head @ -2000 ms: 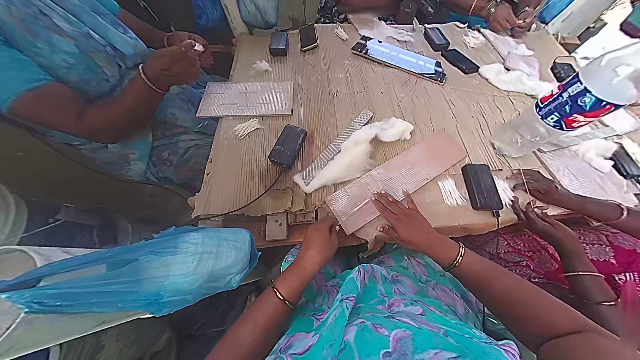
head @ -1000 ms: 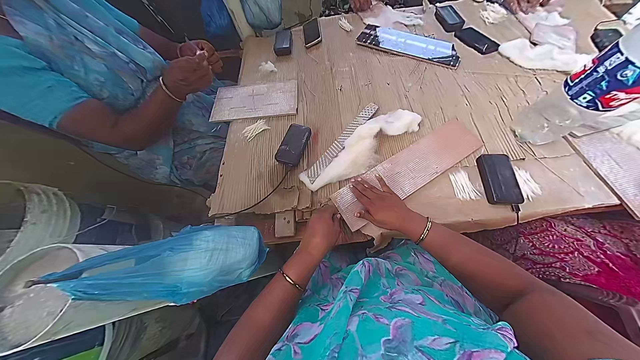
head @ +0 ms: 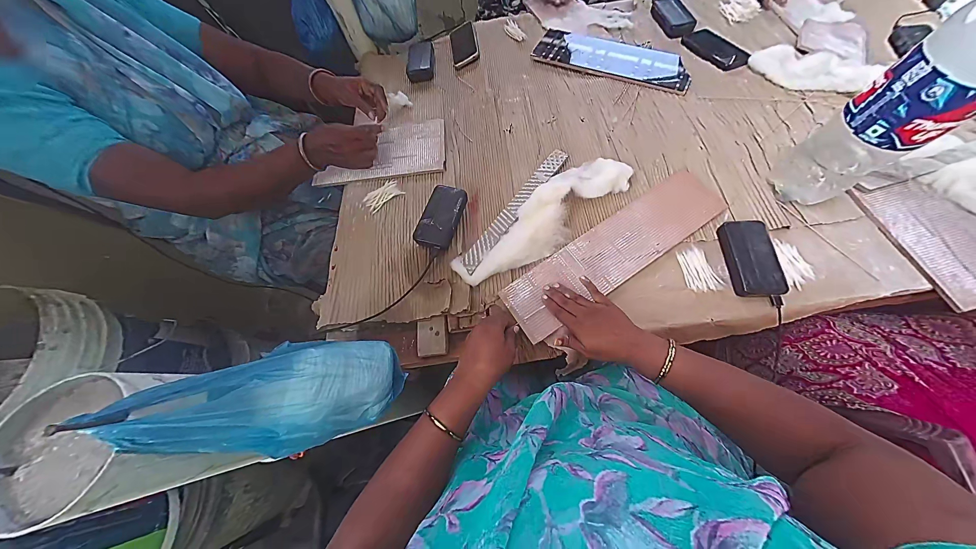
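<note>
A long ridged board (head: 614, 252) lies slantwise at the near edge of the cardboard-covered table. My right hand (head: 591, 320) rests on its near end, palm down, fingers spread. At that board's lower left corner is my left hand (head: 492, 343), its fingers curled; whether they grip the edge cannot be told. Just beyond the board, white cotton wool (head: 545, 221) lies partly over a patterned strip (head: 515, 211). Thin white cotton wicks (head: 698, 269) sit to the right of the board, beside a black rectangular device (head: 751, 258) with a cable.
Across the left corner, a co-worker's hands (head: 351, 126) work over another ridged board (head: 412, 151). A second black device (head: 441, 217) trails a cable. A plastic bottle (head: 907, 99) stands at right. A blue plastic bag (head: 259, 396) lies over a white bucket (head: 53, 457) at lower left.
The co-worker's hands at left have come down onto their board. The other person's hands at the right edge, seen two seconds ago, are out of view. My hands stay at the board's near end.
</note>
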